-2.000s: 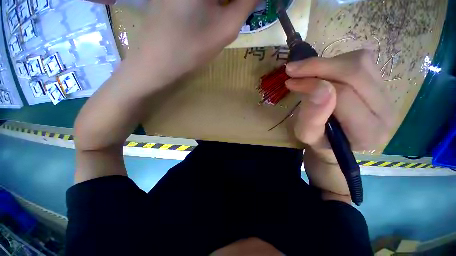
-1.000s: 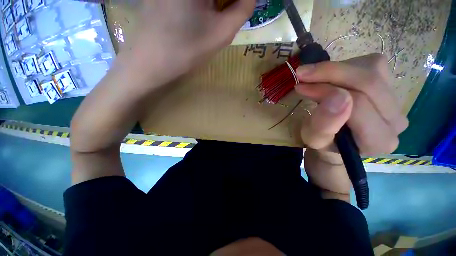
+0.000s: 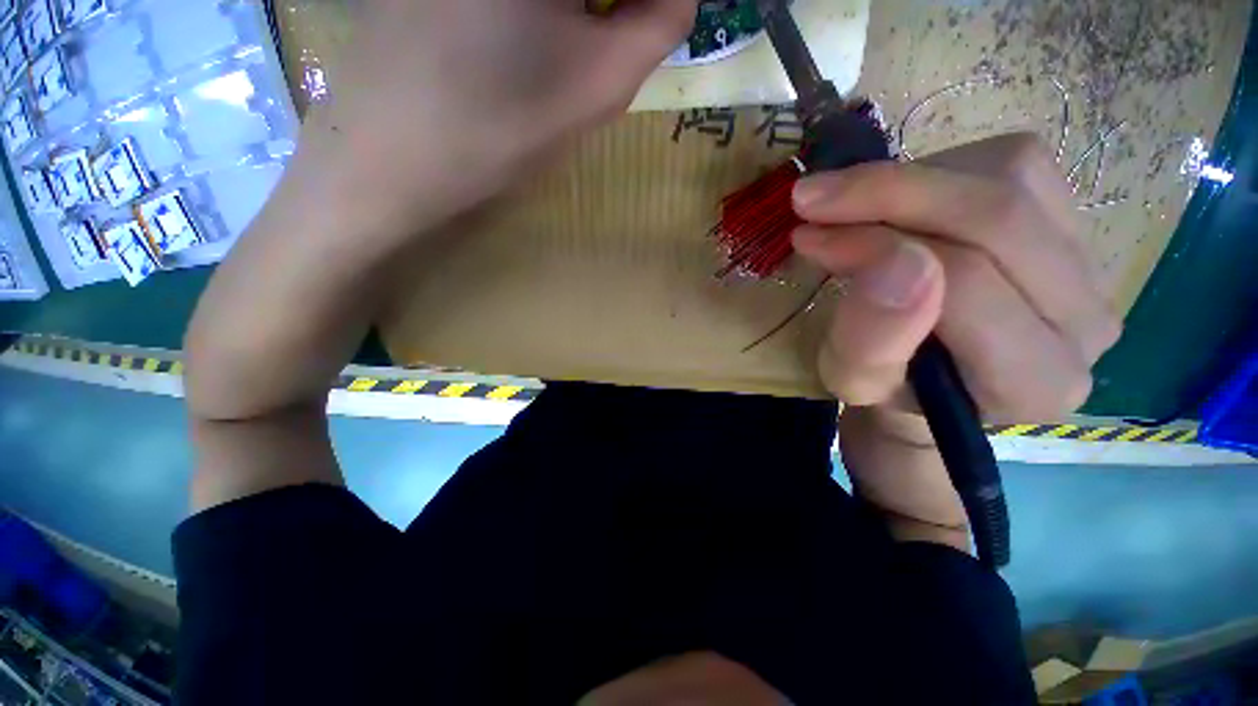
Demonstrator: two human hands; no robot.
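My right hand (image 3: 952, 276) holds the black soldering iron (image 3: 959, 441) like a pen, its metal shaft pointing up to the top edge, where its tip is cut off. A green circuit board (image 3: 720, 28) in a round white cup shows at the top edge, on a cream support block (image 3: 731, 86). My left hand (image 3: 552, 55) is beside the board, its fingers cut off by the top edge; a small yellow-orange edge of something shows at them. A bundle of red wires (image 3: 756, 224) lies on the cardboard, partly behind my right fingers and the iron.
Brown cardboard (image 3: 552, 262) lies on a green mat. A clear tray (image 3: 207, 138) with small battery cells (image 3: 117, 173) is at the left. Thin solder wire (image 3: 1062, 104) and brown scraps (image 3: 1104, 48) are at the upper right. A loose dark wire (image 3: 786, 317) lies below the bundle. A blue bin (image 3: 1235, 407) is at the right edge.
Since one second ago my right hand and the iron have moved slightly left, covering more of the red bundle. My left hand has moved slightly up and left.
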